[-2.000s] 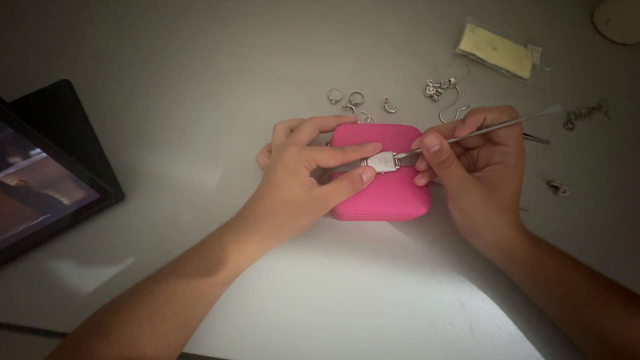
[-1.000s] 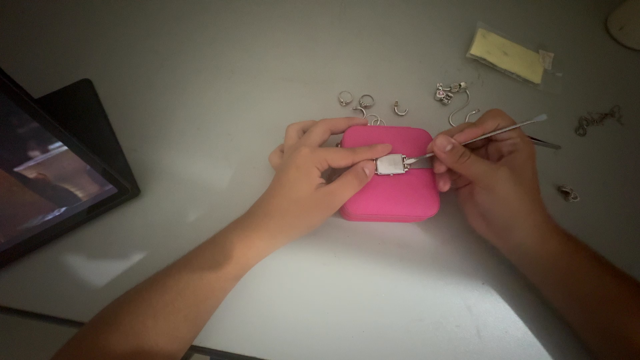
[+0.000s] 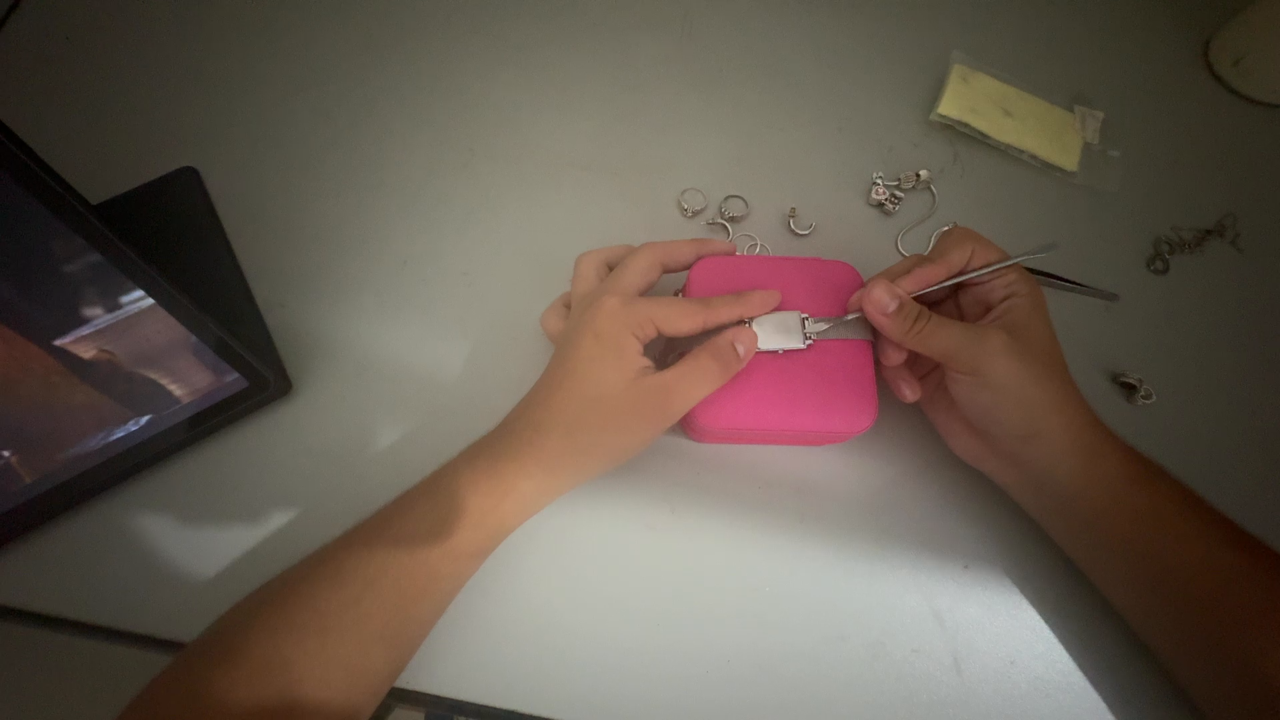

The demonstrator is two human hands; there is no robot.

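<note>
A silver rectangular wristwatch [image 3: 780,331] lies across a closed pink case [image 3: 780,395], its smooth metal side up and a mesh strap [image 3: 845,329] running to the right. The thumb and index finger of my left hand [image 3: 640,335] pin the watch at its left end, while other fingers rest at the case's upper left edge. My right hand [image 3: 960,340] grips a thin metal tool [image 3: 980,272] like a pen, with its tip at the joint between watch and strap. Part of the strap on the left is hidden under my left hand.
Several silver rings [image 3: 734,207] and a small hoop [image 3: 799,222] lie behind the case. A charm bracelet [image 3: 930,205], dark tweezers [image 3: 1075,285], a chain [image 3: 1190,243] and small jewellery [image 3: 1135,388] are to the right. A yellow cloth in a clear bag [image 3: 1010,115] sits behind; a tablet [image 3: 110,370] stands left.
Both hands keep their hold, with the tool's tip staying near the watch's right end. The view has shifted slightly.
</note>
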